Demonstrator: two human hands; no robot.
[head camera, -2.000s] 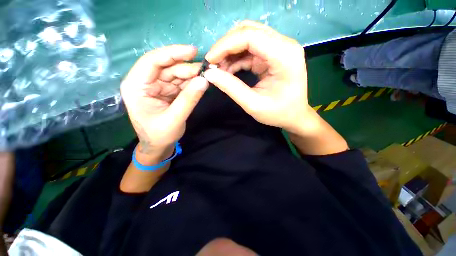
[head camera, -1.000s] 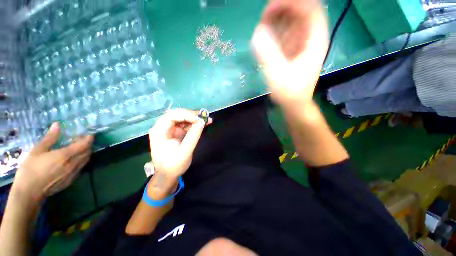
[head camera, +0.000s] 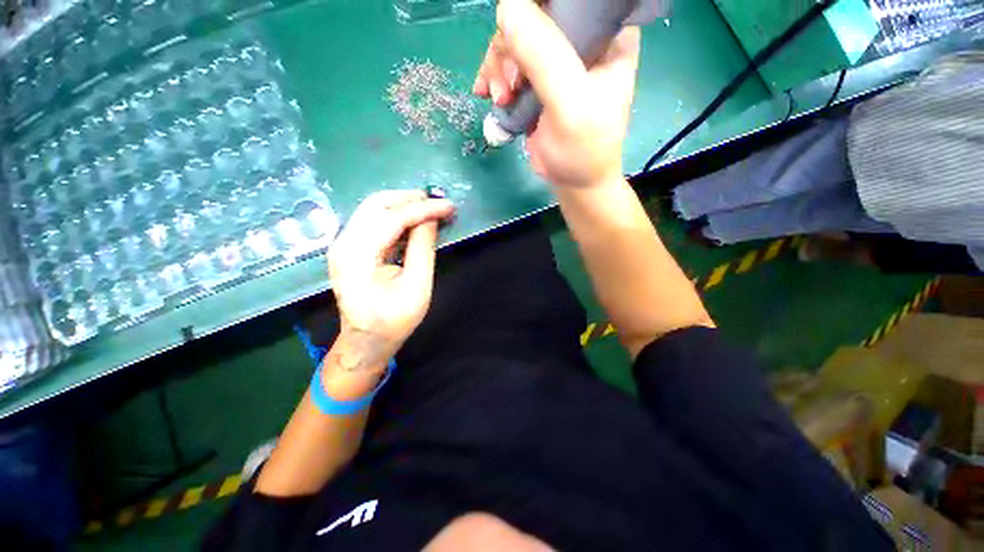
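Observation:
My left hand (head camera: 383, 262), with a blue band on the wrist, pinches a small dark watch module (head camera: 436, 194) at the bench's front edge. Fingertips hide part of it. My right hand (head camera: 583, 113) is wrapped around a thick grey electric screwdriver (head camera: 583, 30). Its pale nose (head camera: 496, 130) points down and left over the bench, up and right of the module and apart from it. A loose pile of small screws (head camera: 429, 99) lies just left of the nose.
A clear blister tray (head camera: 173, 183) covers the bench's left side. A black cable (head camera: 718, 95) crosses the bench at right, by a green box (head camera: 793, 43). A seated person's legs (head camera: 766, 199) are at right. Cardboard boxes (head camera: 863, 377) stand on the floor.
My right hand has taken hold of the screwdriver. My left hand has stopped working together with the right and keeps the module. Another person's hand at the left has gone from view.

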